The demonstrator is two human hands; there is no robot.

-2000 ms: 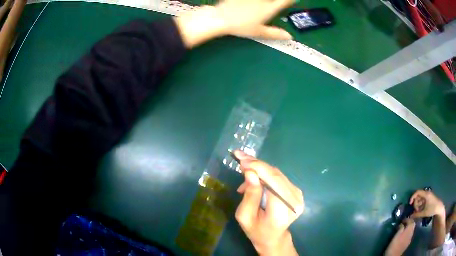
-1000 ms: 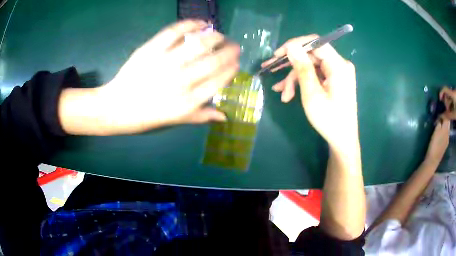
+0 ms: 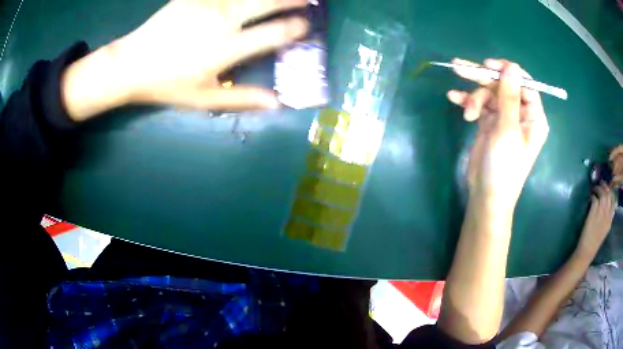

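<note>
My right hand (image 3: 509, 123) holds silver tweezers (image 3: 543, 86) like a pen, tip pointing left, with a small yellow tape piece (image 3: 419, 69) at the tip. My left hand (image 3: 198, 54), blurred, lies over a black phone (image 3: 256, 76) at the upper left, fingers spread across it; its silver-white circuit board (image 3: 300, 76) shows at the right end. Whether the fingers grip the phone is unclear. The tape backing sheet (image 3: 328, 191) lies between the hands, yellow rows at its near end and glossy clear film at its far end.
A thin wire (image 3: 239, 128) lies below the phone on the green bench (image 3: 171, 198). At the right edge another person's hand (image 3: 601, 211) is at a small dark object (image 3: 601, 172). A red and white stool (image 3: 415, 296) shows below the bench edge.
The tweezers have moved right, off the tape sheet, with a yellow piece at the tip. The phone and my left hand now show beside the sheet, with the circuit board in view.
</note>
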